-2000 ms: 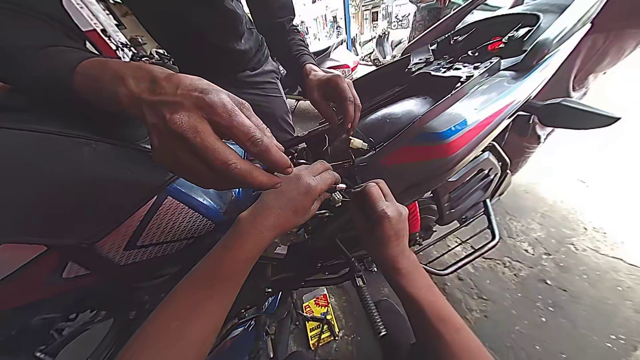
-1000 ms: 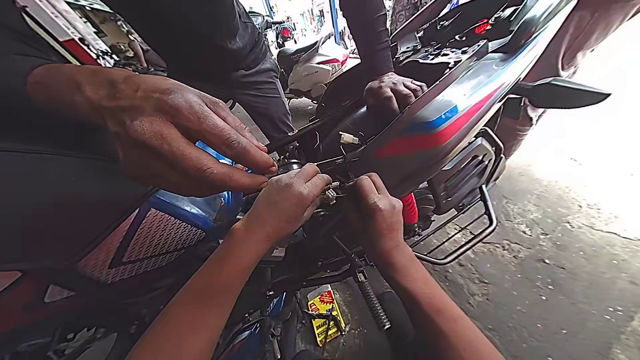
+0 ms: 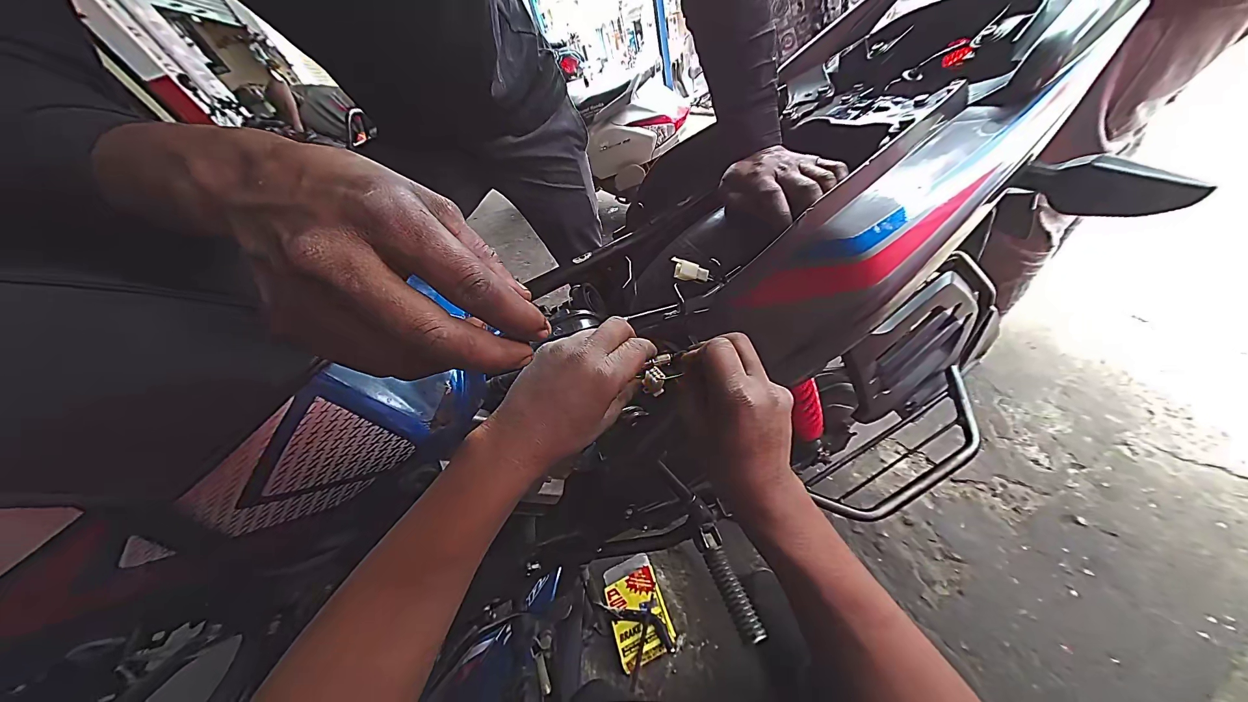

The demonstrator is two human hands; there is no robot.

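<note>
Both my hands work close together at the motorcycle's opened side. Between the fingers of my left hand and my right hand are thin wires and a small white wire connector. My left fingertips pinch the wiring beside the connector; my right fingers pinch a wire just to its right. A second white plug connector stands above them, near the black frame. The grey tail panel with red and blue stripes slopes up to the right. A coil spring hangs below my hands.
Another person's hand reaches in from the left, its fingertips by my left hand. That person's other hand rests near the tail panel. A metal guard rail sticks out at right. A yellow packet lies below. A white scooter stands behind.
The other person's far hand has moved from near the white plug connector to the right, and now rests by the tail panel. My hands remain together at the wiring.
</note>
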